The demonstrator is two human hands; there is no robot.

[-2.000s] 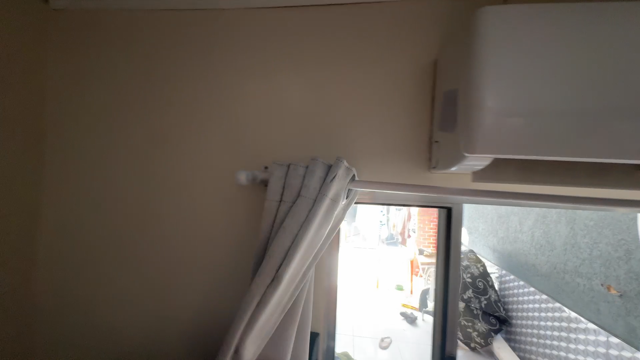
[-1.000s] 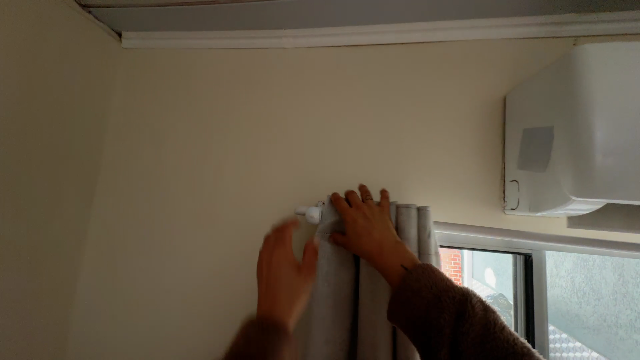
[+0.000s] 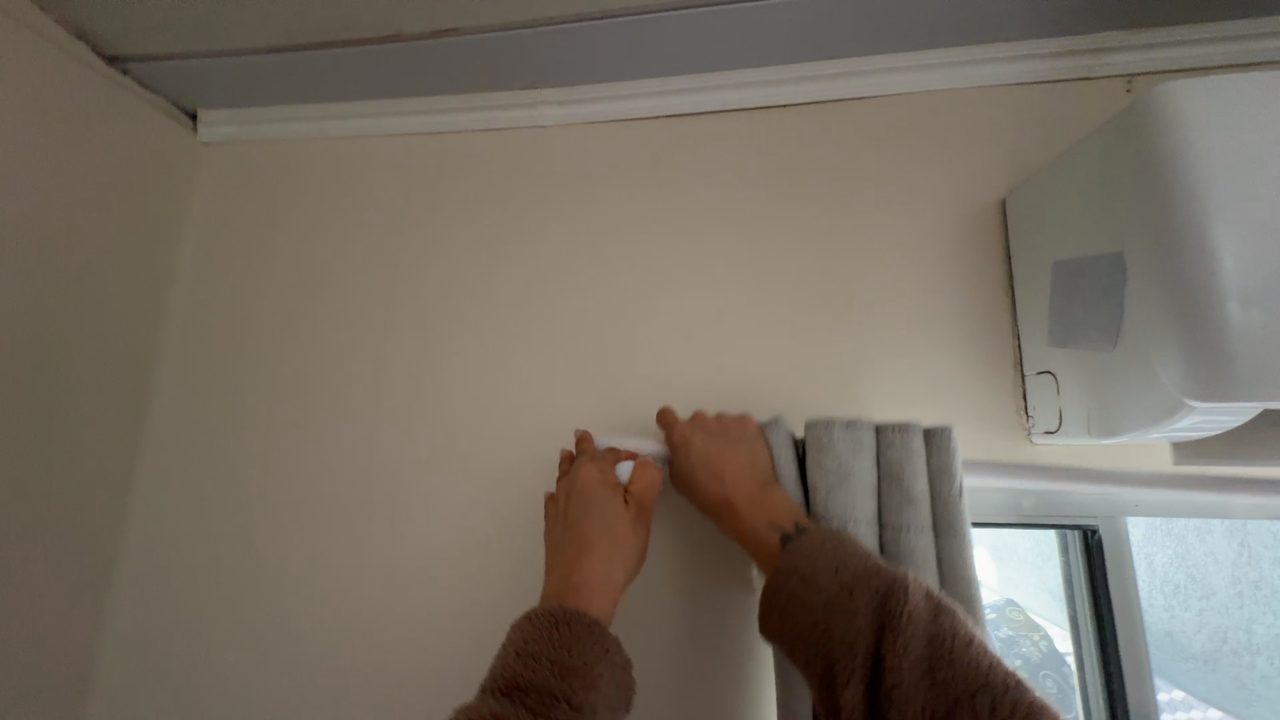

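My left hand [image 3: 600,510] grips the white end piece [image 3: 625,470] of a curtain rod, its fingers curled around it against the wall. Just right of it, my right hand [image 3: 722,465] is closed around the white curtain rod [image 3: 645,447], beside the edge of the cloth. A grey curtain [image 3: 842,475] hangs in folds from the rod, bunched to the right of my right hand and partly behind my right sleeve. The rod's bracket is hidden by my hands.
A white air conditioner [image 3: 1190,270] juts from the wall at the upper right. Below it is a window with a white frame [image 3: 1115,580]. White moulding [image 3: 600,103] runs along the top of the beige wall [image 3: 400,300], which meets another wall at the left.
My right hand has moved from the curtain's top to the rod, and my left hand has closed on the end piece. The curtain edge sits farther right of the rod's end. The view has tilted upward.
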